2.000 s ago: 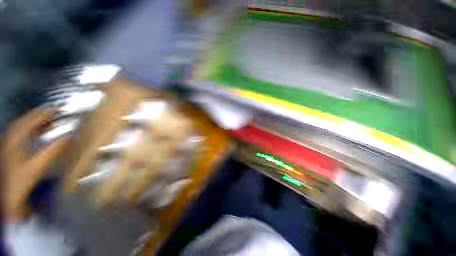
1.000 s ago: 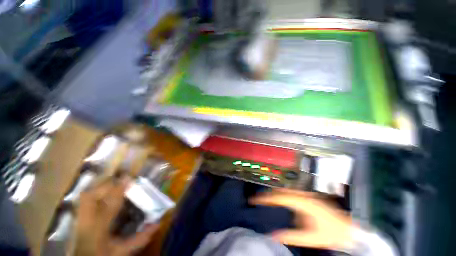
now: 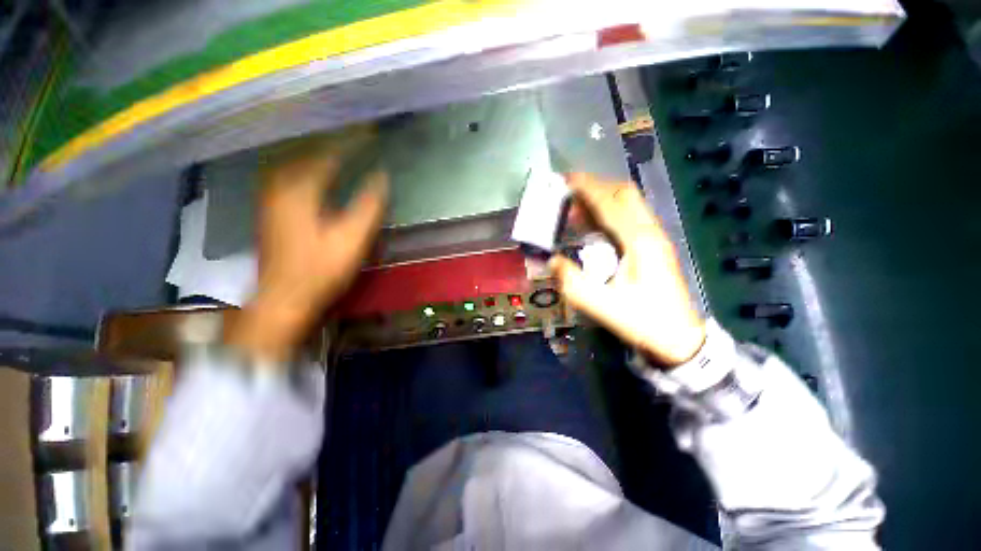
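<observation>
My right hand (image 3: 635,264) holds a small white housing with a black side (image 3: 541,212) between thumb and fingers, over the front right part of the grey-green machine bed (image 3: 463,161). My left hand (image 3: 312,237) is blurred, with thumb and fingers apart, over the left part of the bed near the front edge of the screen frame. Its fingertips are blurred, and I see nothing held in it. The pale screen frame (image 3: 430,67) with yellow tape and green border crosses above the bed.
The red strip (image 3: 441,282) and control panel (image 3: 463,315) with lit buttons lie along the bed's front. White paper (image 3: 204,264) sticks out at the left. Housings (image 3: 67,409) stand in rows at lower left. Several black parts (image 3: 805,228) stand on the dark green surface at right.
The view has turned toward the bed. My left hand has moved from the housings at left to over the bed. A housing is now in my right hand, which was empty.
</observation>
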